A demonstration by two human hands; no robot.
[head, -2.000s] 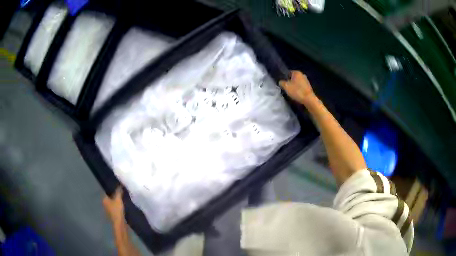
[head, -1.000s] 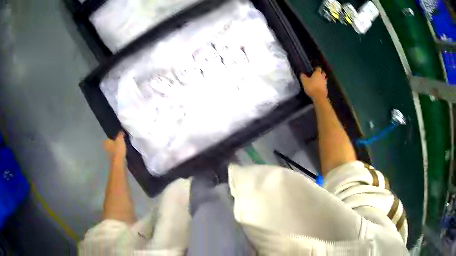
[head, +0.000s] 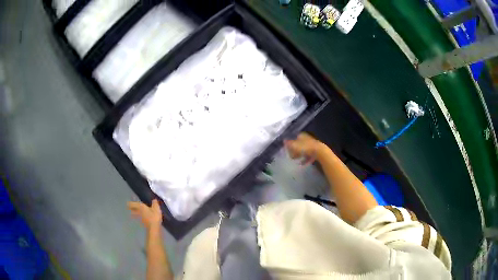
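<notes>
A large black tote (head: 321,104) lies tilted in front of me, lined with a cloudy plastic bag (head: 180,191) around white parts with dark slots (head: 223,92). My left hand (head: 146,213) is at the tote's lower left side, fingers spread at its outer wall; whether it grips the wall is not clear. My right hand (head: 303,149) is just off the tote's near right side, slightly blurred, with fingers apart and nothing seen in it.
More black totes with white contents (head: 143,49) stand behind, upper left. On the green bench (head: 349,71) lie two wired modules (head: 319,16), a white slotted cover (head: 350,15) and a blue cord (head: 398,134). A blue stool (head: 385,188) is below the bench; blue bins (head: 19,229) stand lower left.
My right hand has let go of the tote's right wall and moved down toward me. My left hand's fingers have spread. The view has shifted, and more totes show at the upper left.
</notes>
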